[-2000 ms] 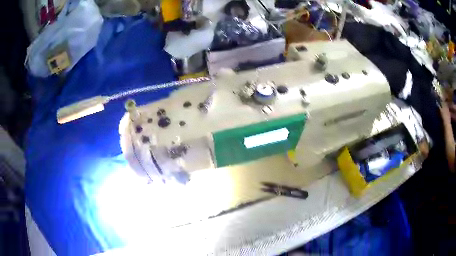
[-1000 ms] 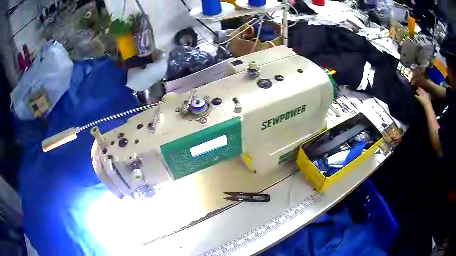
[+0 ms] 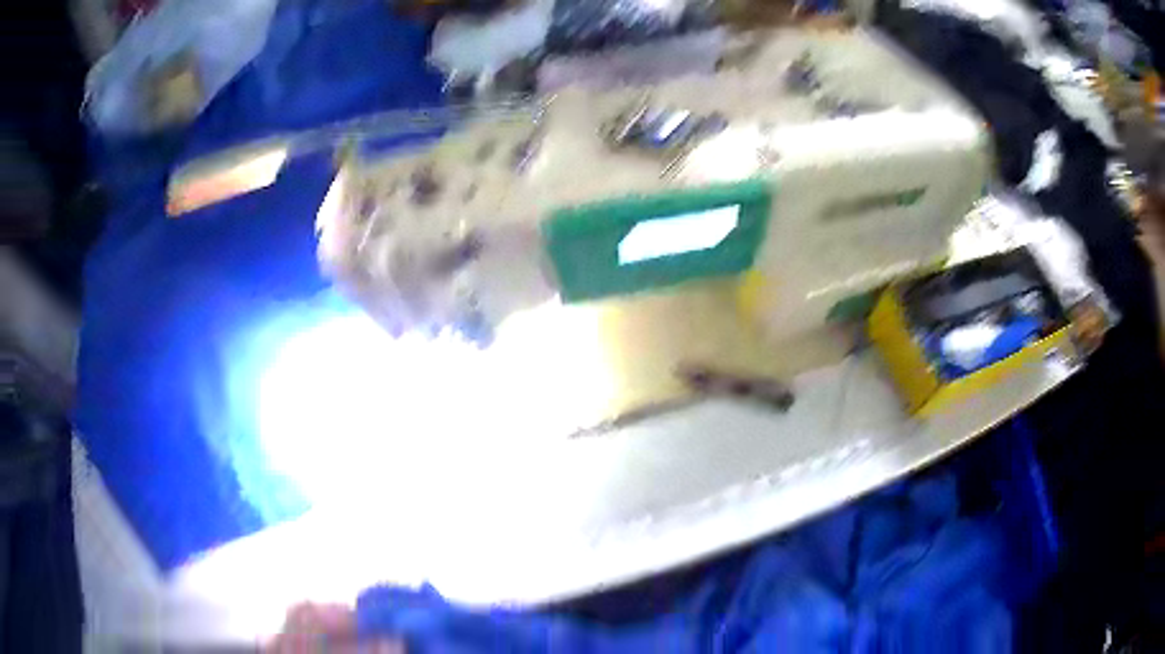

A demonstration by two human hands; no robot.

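The frame is blurred. My left hand (image 3: 319,629) is small, cut off by the bottom edge, and closed at the end of a bunched blue fabric (image 3: 818,581). The fabric runs right along the front table edge; the fingers are not clear. My right hand is not in view. The cream sewing machine (image 3: 869,166) with its green panel (image 3: 585,256) stands behind. White glare hides the needle area. Dark thread snips (image 3: 738,387) lie on the table.
A yellow tool box (image 3: 905,364) stands at the right of the white table (image 3: 715,466). The lamp (image 3: 230,182) reaches out at the left above more blue cloth (image 3: 128,319). Black cloth (image 3: 1099,268) lies behind at right.
The view has swung, so the machine sits further right and higher. My left hand has come in at the bottom. Blue fabric now reaches up to the table's front edge beside it.
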